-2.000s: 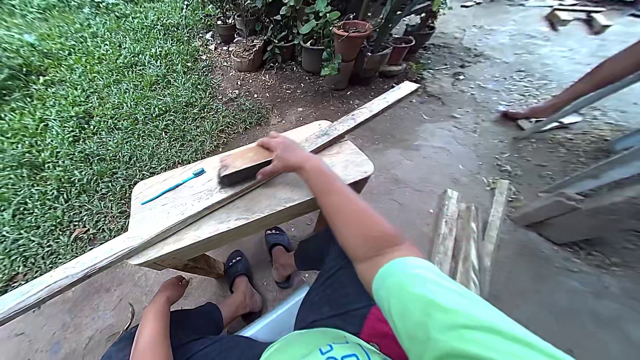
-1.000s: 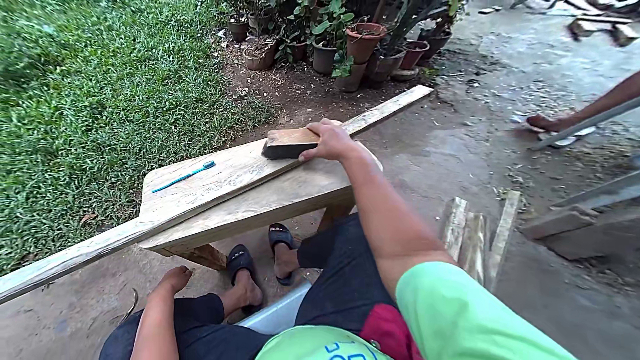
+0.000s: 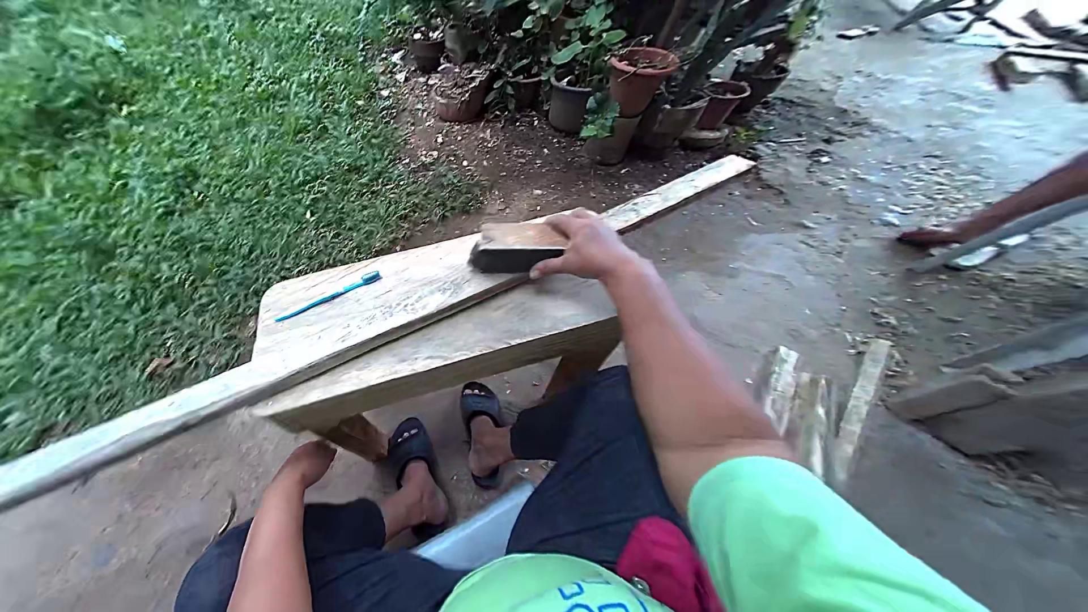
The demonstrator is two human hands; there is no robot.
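My right hand [image 3: 588,244] grips the end of a wooden block [image 3: 517,246] with a dark lower part, which rests on a long wooden board [image 3: 399,331]. The board lies slantwise across a small wooden bench [image 3: 476,347] and juts out past both ends of it. On the bench top, left of the block, lies a blue toothbrush [image 3: 330,296]. Near the bench's left leg, my left hand [image 3: 308,463] hangs by my knee; its fingers are partly hidden, and whether it holds anything does not show.
Potted plants [image 3: 643,81] stand beyond the bench, with grass at the left. Wood strips [image 3: 860,408] lie on the ground at the right. Another person's foot [image 3: 933,236] shows at the far right, near a grey bar [image 3: 1003,231].
Since two seconds ago, my right hand and the block have moved away along the board, toward its far end. My left hand has stayed near my knee.
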